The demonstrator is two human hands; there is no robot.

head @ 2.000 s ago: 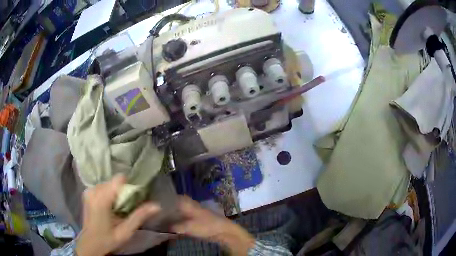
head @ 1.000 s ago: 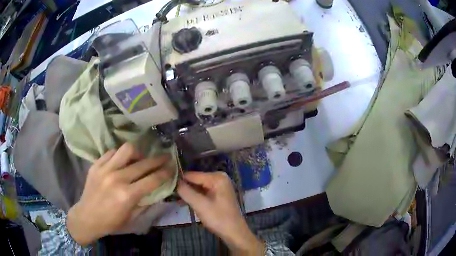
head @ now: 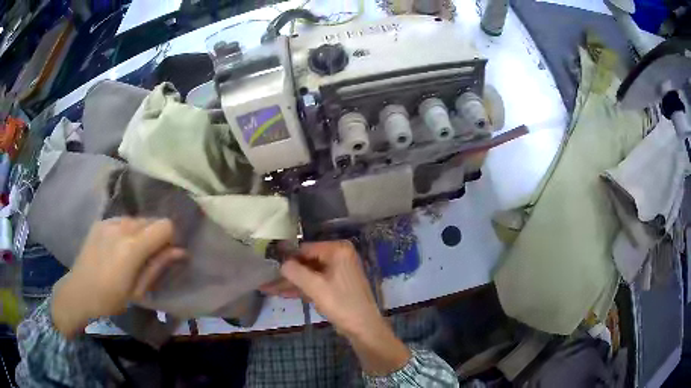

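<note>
The grey-brown garment piece (head: 204, 265) lies left of the overlock machine (head: 379, 64) and over the table's front edge. A pale green fabric piece (head: 170, 140) lies bunched on it and runs to the presser foot area (head: 292, 182). My left hand (head: 125, 261) is on the grey-brown cloth, fingers curled and blurred, gripping a fold. My right hand (head: 326, 280) pinches the cloth's edge just below the foot, thumb and fingertips together. A small dark thing shows at those fingertips; I cannot tell what it is.
Brown trimmings (head: 394, 235) lie on the blue patch right of my right hand. Pale green pieces (head: 564, 227) hang at the right. A reddish-brown stick-like thing (head: 492, 140) juts from the machine's right side. A thread cone (head: 494, 17) stands behind. Orange and other coloured items lie at far left.
My left hand has moved left, off the pale green cloth and onto the grey-brown cloth. More grey-brown cloth now lies in front. My right hand is a little further right. The view has shifted.
</note>
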